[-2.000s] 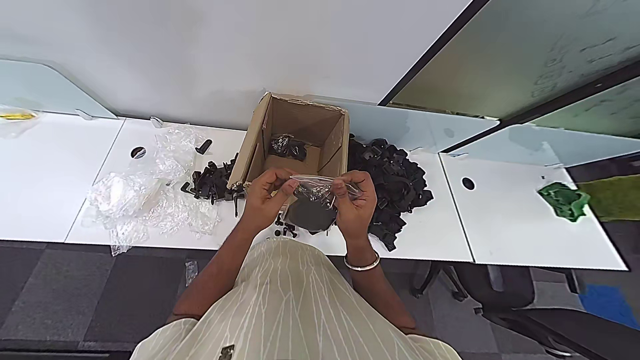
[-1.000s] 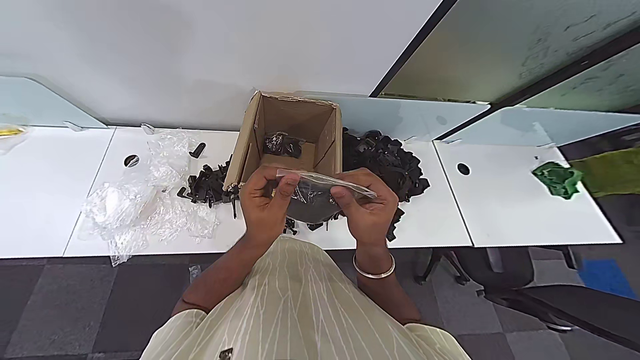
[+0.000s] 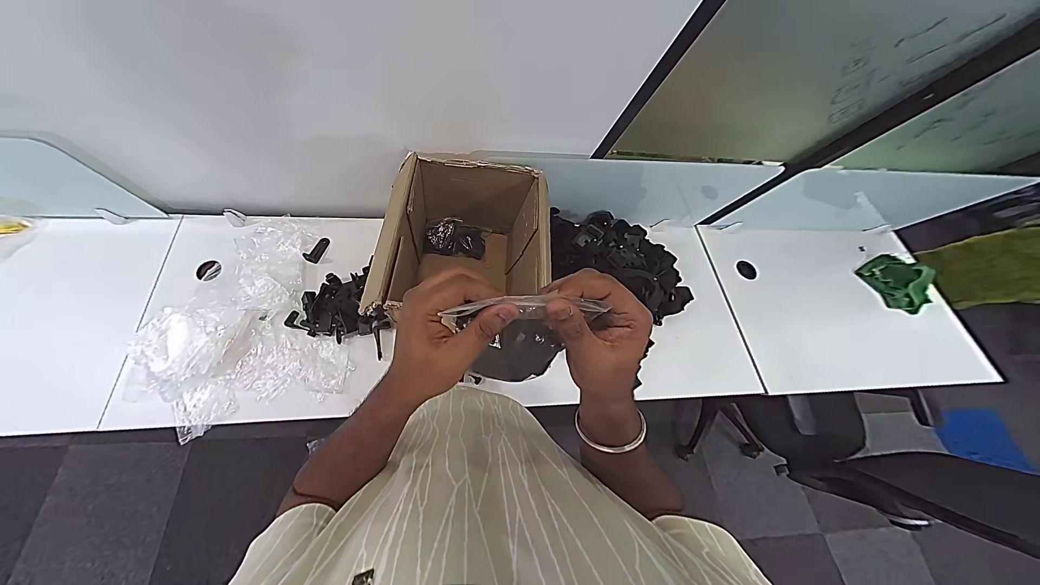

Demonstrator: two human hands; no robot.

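A clear plastic bag [image 3: 520, 349] with dark contents hangs between my hands, in front of an open cardboard box [image 3: 398, 236]. My left hand [image 3: 447, 329] pinches the left part of the bag's top edge between thumb and fingers. The right part of that edge is pinched by my right hand [image 3: 600, 329], which has a bangle at the wrist. Inside the box lies a bag of black parts [image 3: 455, 240]. Black plastic parts [image 3: 335, 309] are piled left of the box, and a larger heap of black parts [image 3: 626, 260] lies to its right.
Crumpled clear plastic bags [image 3: 236, 325] cover the white desk [image 3: 861, 349] at left. A green plastic bag [image 3: 896, 283] lies at the far right. Glass partitions stand along the back edge. A black office chair [image 3: 918, 479] is at the lower right.
Both hands have kept hold of the bag's top edge. The edge, bunched and crinkled two seconds ago, now runs as a flatter band between my fingers.
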